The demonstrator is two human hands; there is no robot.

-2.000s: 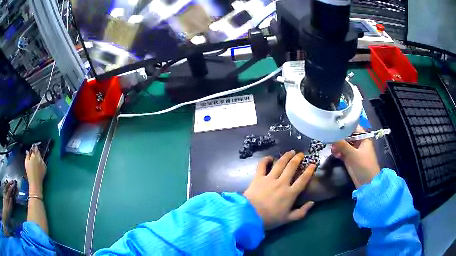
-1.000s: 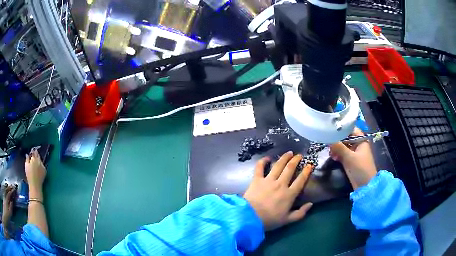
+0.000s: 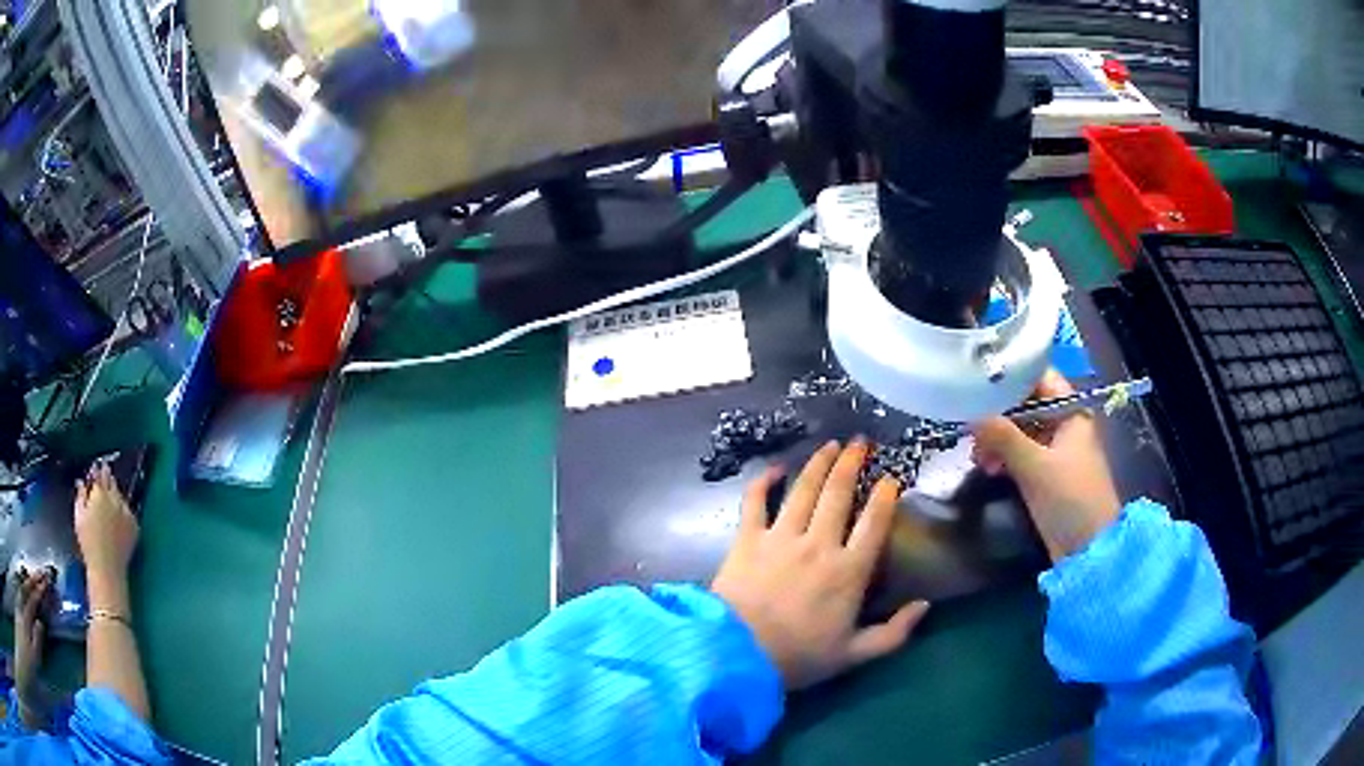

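Note:
Small black and silver components (image 3: pixel 893 458) lie in a loose pile on the black mat (image 3: pixel 636 516) below the ring light (image 3: pixel 950 353). A second pile (image 3: pixel 751 439) lies to its left. My left hand (image 3: pixel 812 561) rests flat on the mat, fingers apart, fingertips touching the nearer pile; it grips nothing. My right hand (image 3: pixel 1059 467) is at the pile's right and holds tweezers (image 3: pixel 1089 400), whose outer end points right. The tips are hidden by the hand and ring light.
A white label card (image 3: pixel 658 353) lies at the mat's upper left. The microscope barrel (image 3: pixel 939 195) stands above the mat. Black gridded trays (image 3: pixel 1272 389) are at right. Red bins stand at rear left (image 3: pixel 284 319) and rear right (image 3: pixel 1155 187). Another person's hands (image 3: pixel 105 516) are at far left.
The magnified picture on the monitor has changed. My left fingers have shifted slightly among the components. The whole view has moved a little. My right hand still holds the tweezers.

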